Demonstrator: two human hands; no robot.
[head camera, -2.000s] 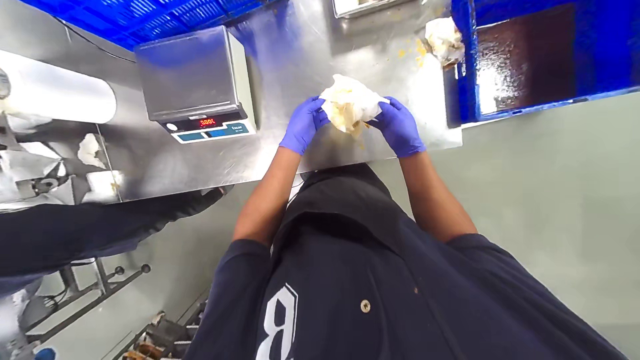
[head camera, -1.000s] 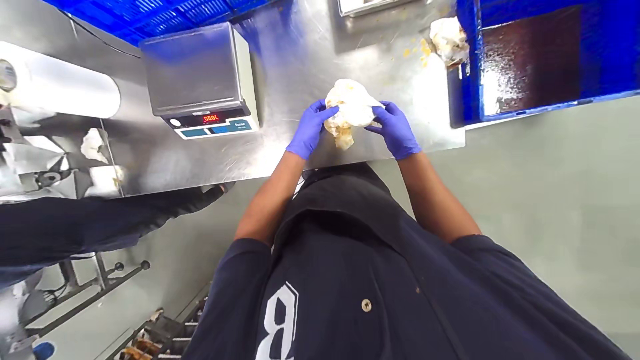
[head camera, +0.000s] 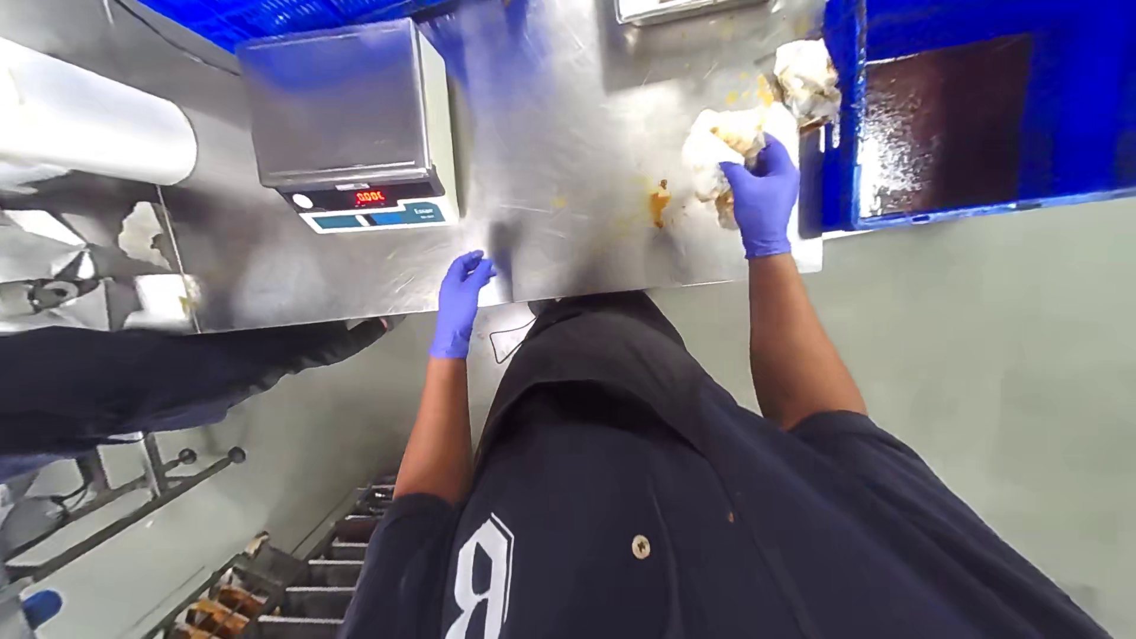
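Note:
My right hand (head camera: 765, 200), in a purple glove, grips a crumpled white cloth or paper (head camera: 710, 146) with orange-brown stains, pressed on the steel table (head camera: 568, 169) at its right side. Just behind it lies a second crumpled stained white piece (head camera: 806, 75). My left hand (head camera: 463, 293), gloved in purple too, is over the table's front edge with its fingers slightly bent and nothing in them. A digital bench scale (head camera: 342, 106) with a bare steel platform and a lit red display stands behind and left of my left hand.
A blue plastic crate (head camera: 859, 133) with a dark wet content borders the table's right end. Blue crates (head camera: 240, 18) stand behind the scale. A white roll (head camera: 106, 115) lies at left, above another person's dark sleeve (head camera: 177, 373). A metal tray (head camera: 683, 7) is at the back.
My right hand has moved right and away from me with the stained white piece. My left hand has let go of it and moved left. An orange-brown smear now shows on the table between them.

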